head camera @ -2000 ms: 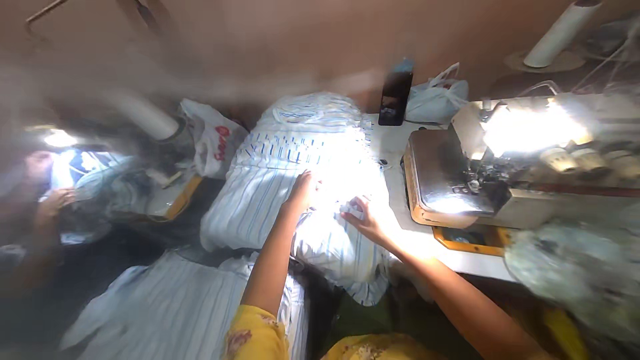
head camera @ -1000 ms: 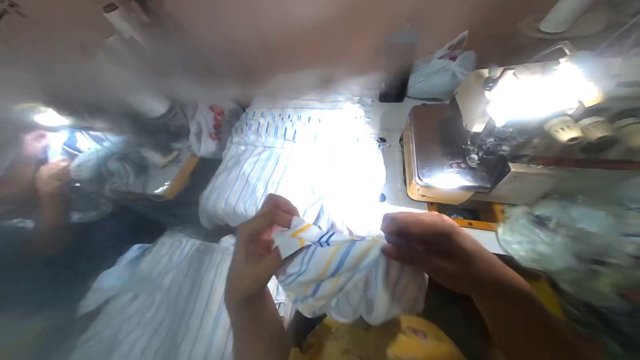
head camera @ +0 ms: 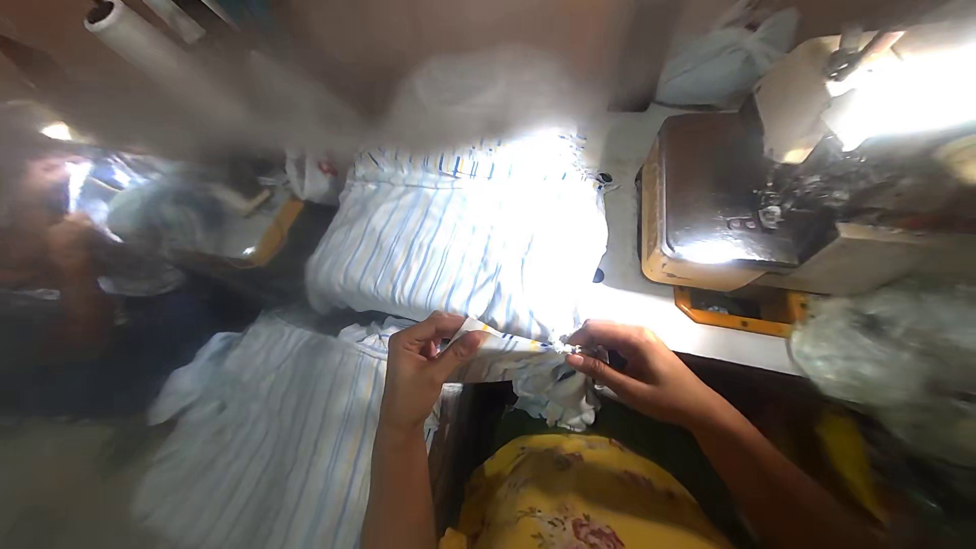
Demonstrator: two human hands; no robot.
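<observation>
A white fabric piece with blue and yellow stripes (head camera: 507, 352) is stretched between my two hands at the near edge of the table. My left hand (head camera: 431, 362) pinches its left end between thumb and fingers. At the other end my right hand (head camera: 629, 366) grips a gathered, frayed edge, from which crumpled cloth hangs. Just behind lies a thick pile of striped white fabric (head camera: 427, 244), partly washed out by glare. More striped cloth (head camera: 282, 435) hangs low at the left.
On the right stands a sewing machine (head camera: 724, 198) with a bright lamp, above an orange-edged tray (head camera: 736, 321). A clear plastic bag (head camera: 884, 366) bulges at the right edge. A white bag (head camera: 724, 69) sits at the back. Another person's hand (head camera: 72, 236) is at far left.
Two seconds ago both my hands were on the fabric pile; one second ago they held up a bunched striped piece. Now that piece is drawn out flatter and narrower between them.
</observation>
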